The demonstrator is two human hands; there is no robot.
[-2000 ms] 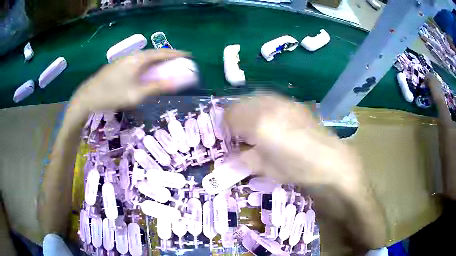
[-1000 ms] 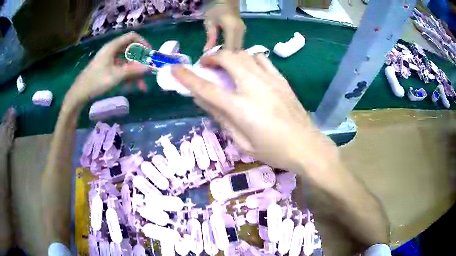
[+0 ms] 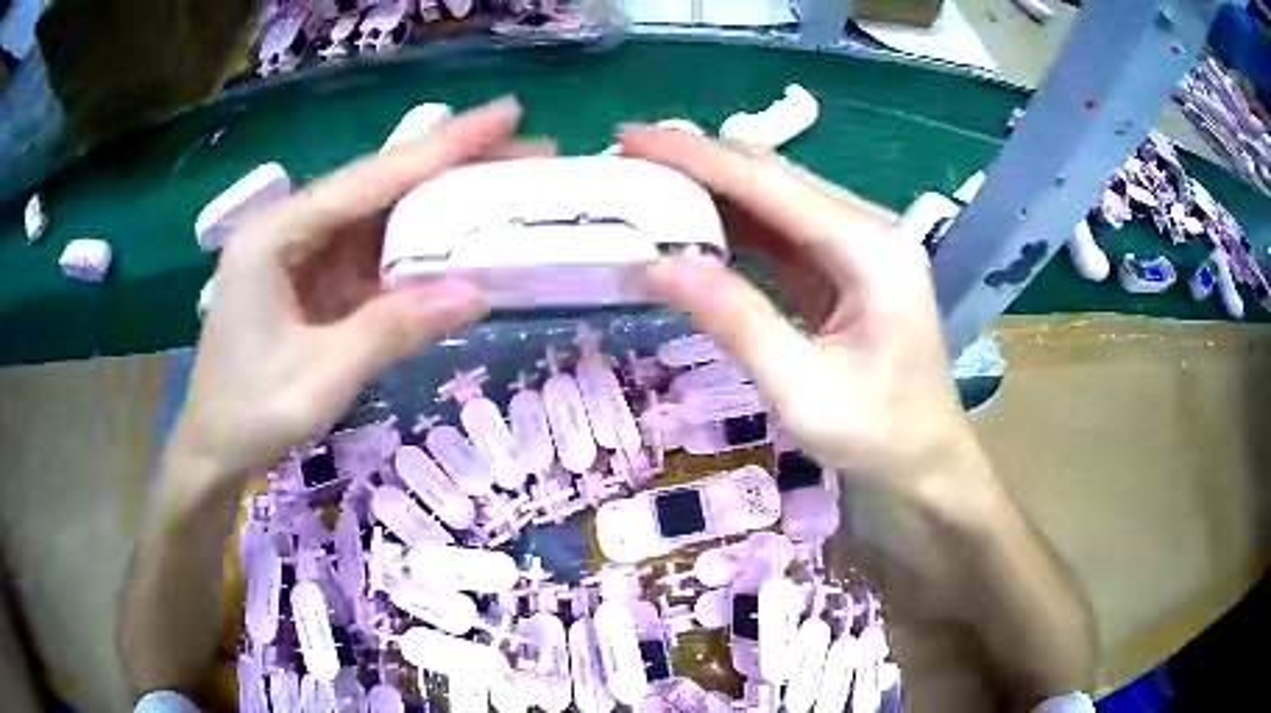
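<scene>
My left hand and my right hand hold a pale pink-white housing between them, raised above the pile, one hand at each end. A thin dark slot and a seam show along its side; no green or blue shows in it. Below lies a pile of small oval pink mouldings with cross-shaped stubs. A front cover with a black rectangle lies on the pile at centre right.
A green conveyor belt crosses the view, carrying several pale housings, one at the left and one at the back. A grey metal post stands at right. More pink parts lie beyond it.
The open shell with green and blue is no longer seen open; both hands now grip one closed-looking housing. The other person's hand over the belt is gone. Belt items have shifted.
</scene>
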